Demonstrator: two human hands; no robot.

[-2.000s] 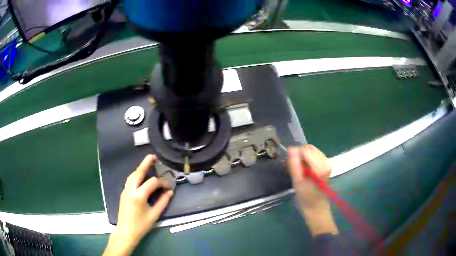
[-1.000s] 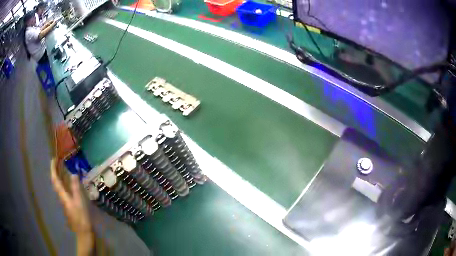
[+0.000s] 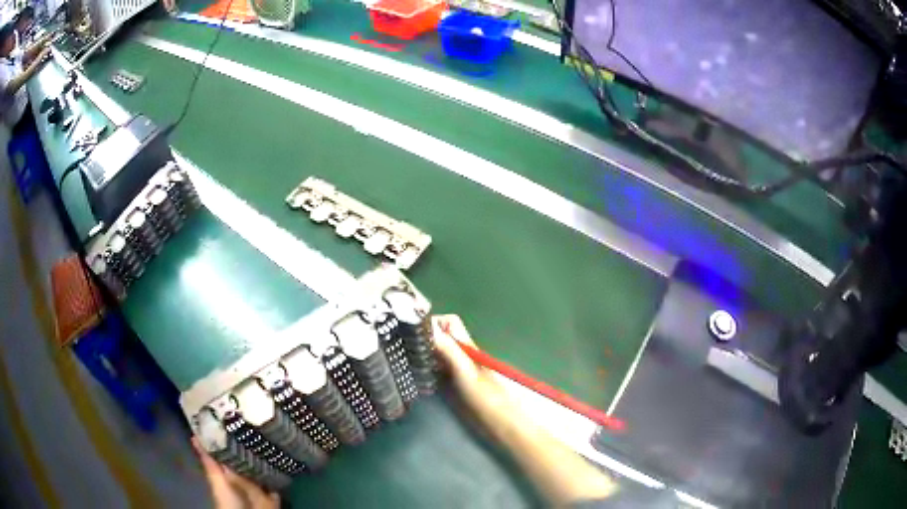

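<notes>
A large stack of tabbed metal strips (image 3: pixel 298 383) stands on the green bench at centre left, its rounded tabs in a row along the top. My left hand (image 3: pixel 237 487) is at its lower left end, cut off by the bottom edge, fingertips partly hidden by the stack. My right hand (image 3: pixel 459 360) is at the stack's right end, fingertips against it, and also holds a red-handled brush (image 3: pixel 542 386) that points right towards the microscope base. A single tabbed strip (image 3: pixel 358 223) lies on the green belt behind the stack.
The dark microscope base (image 3: pixel 686 418) is at right, with a silver disc (image 3: pixel 722 324), a pale bar (image 3: pixel 746 374) and the black ring (image 3: pixel 817 383). A monitor (image 3: pixel 726 75) and cables stand behind. Red (image 3: pixel 408 17) and blue (image 3: pixel 475 36) bins are at the back. Another stack (image 3: pixel 144 229) is at left.
The view has turned left from the microscope. My left hand has moved from the air left of the stack to its lower left end. My right hand has come to its right end with the brush.
</notes>
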